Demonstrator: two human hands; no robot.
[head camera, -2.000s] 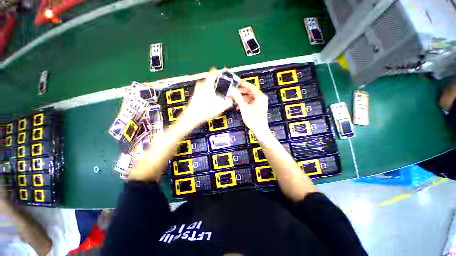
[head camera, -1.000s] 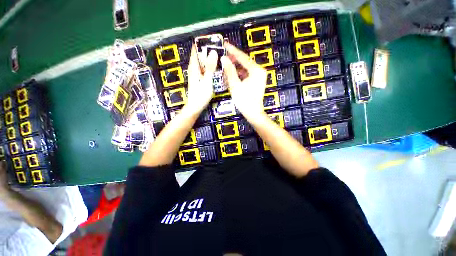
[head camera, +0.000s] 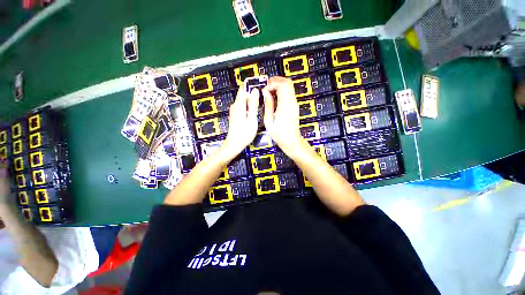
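A mainboard with LCD (head camera: 256, 84), pale-edged with a dark screen end, is held upright between my two hands over the blister tray. My left hand (head camera: 244, 118) grips its left side, with the thumb on its face. My right hand (head camera: 281, 112) is at its right side; its fingers partly hide the unit. The black blister tray (head camera: 374, 143) holds rows of black front housings (head camera: 349, 77) with yellow screen frames. The pile of board units (head camera: 164, 141) lies left of the tray, with a yellow-framed piece (head camera: 148, 130) on top.
Two set-aside units (head camera: 408, 111) lie right of the tray. Several units (head camera: 246, 18) lie on the green belt behind a pale rail (head camera: 103, 85). Another tray (head camera: 57, 173) and a person's arm (head camera: 31, 248) are at left. A grey perforated box (head camera: 460, 29) stands upper right.
Since two seconds ago my hands have come together around the unit, now upright rather than tilted. The belt units have shifted left overall. The camera view has also shifted.
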